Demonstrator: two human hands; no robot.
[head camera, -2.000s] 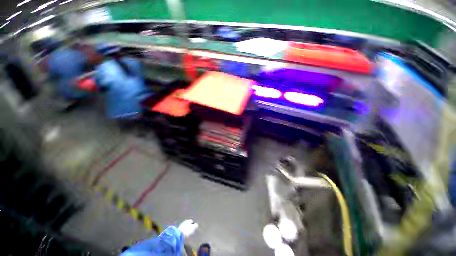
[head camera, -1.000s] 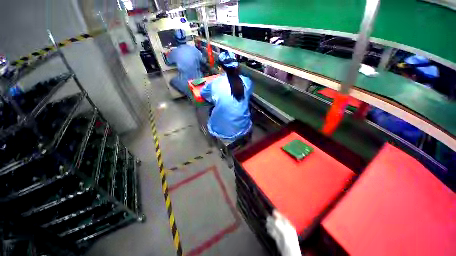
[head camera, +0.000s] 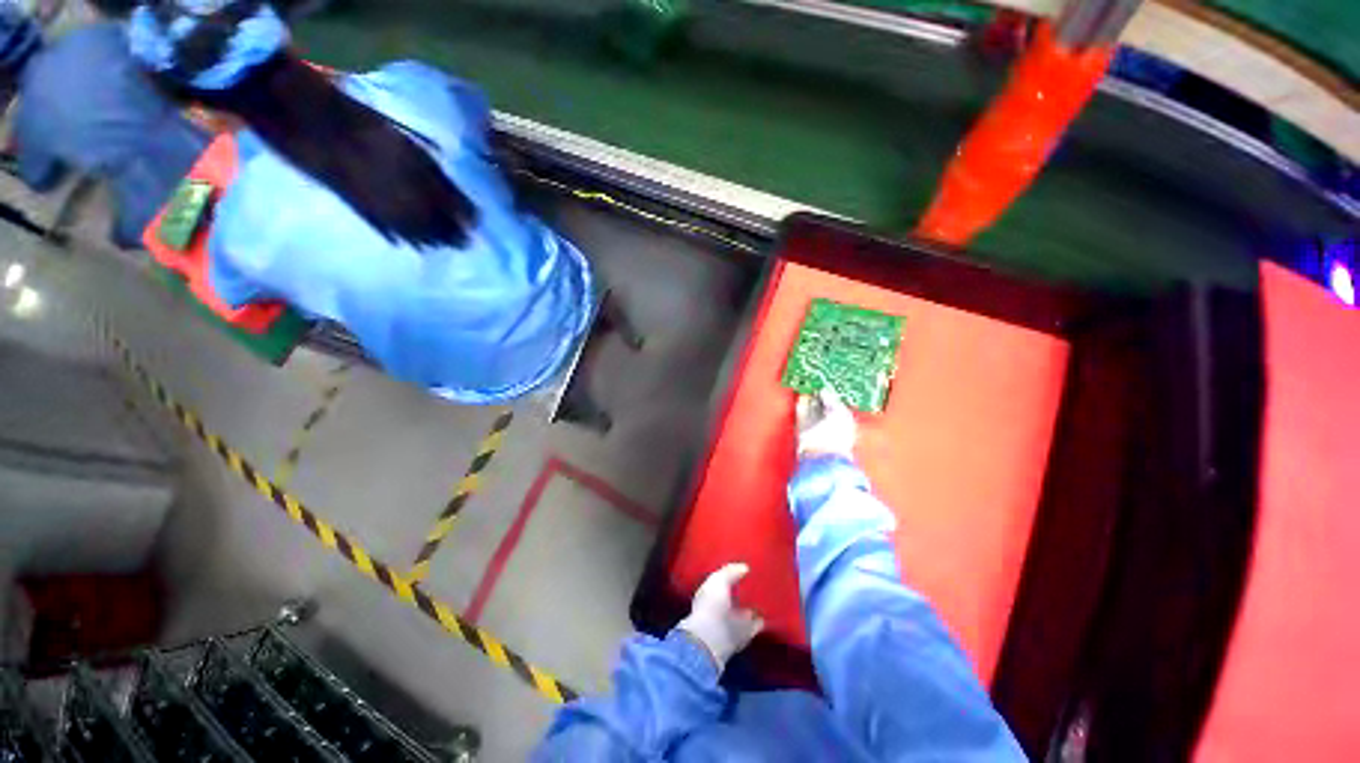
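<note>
A green circuit board (head camera: 846, 355) lies over the red-orange lining (head camera: 955, 447) near the far left corner of a black tote (head camera: 932, 266). My right hand (head camera: 825, 425), in a white glove, has its fingers on the board's near edge and appears to grip it; the fingertips' underside is hidden. My left hand (head camera: 721, 614), also white-gloved, is at the tote's near left corner, thumb and fingers apart, holding nothing that I can see. Whether it touches the rim is unclear.
A second red-orange sheet (head camera: 1305, 552) is at the right. A person in a blue smock (head camera: 403, 268) sits at the left, beside a conveyor (head camera: 716, 112). A dark rack (head camera: 224, 701) stands at the lower left. An orange-wrapped post (head camera: 1014, 134) rises behind the tote.
The view has moved closer over the tote and the seated person. My right hand now reaches the board, and both hands show; a second ago only one blurred glove was at the tote's near edge.
</note>
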